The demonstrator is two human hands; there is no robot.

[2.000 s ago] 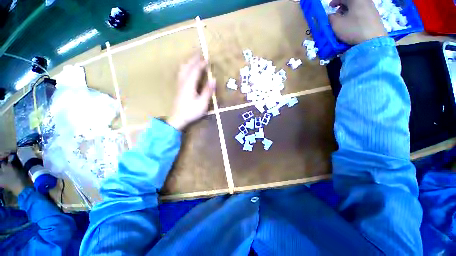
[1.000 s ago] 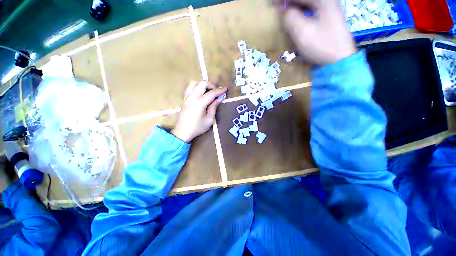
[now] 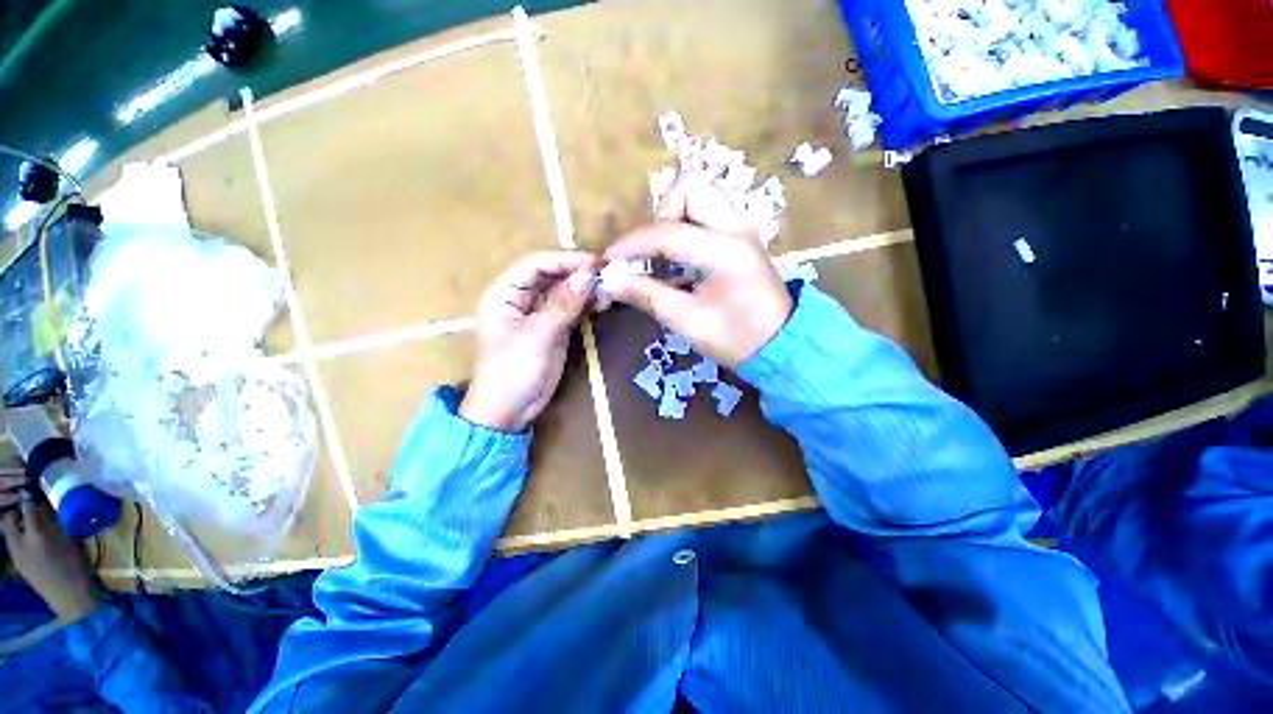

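My left hand (image 3: 528,335) and my right hand (image 3: 709,286) meet at the centre of the bench. Their fingertips hold a small white part (image 3: 605,285) between them; the fingers hide most of it, so I cannot tell if it is one piece or more. A pile of small white plastic parts (image 3: 747,181) lies just beyond my right hand, partly covered by it. More white parts (image 3: 680,385) lie scattered nearer me, below my right hand.
A blue bin (image 3: 907,105) full of white parts stands at the upper right, beside a red bin (image 3: 1226,42). A black tray (image 3: 1103,335) is at right. A clear plastic bag (image 3: 210,405) lies at left. Round black units (image 3: 237,35) stand on the green surface.
My right hand has come from the blue bin down to the centre and now meets my left hand at the small part. My left hand stays near the tape line, now with its fingertips at the part.
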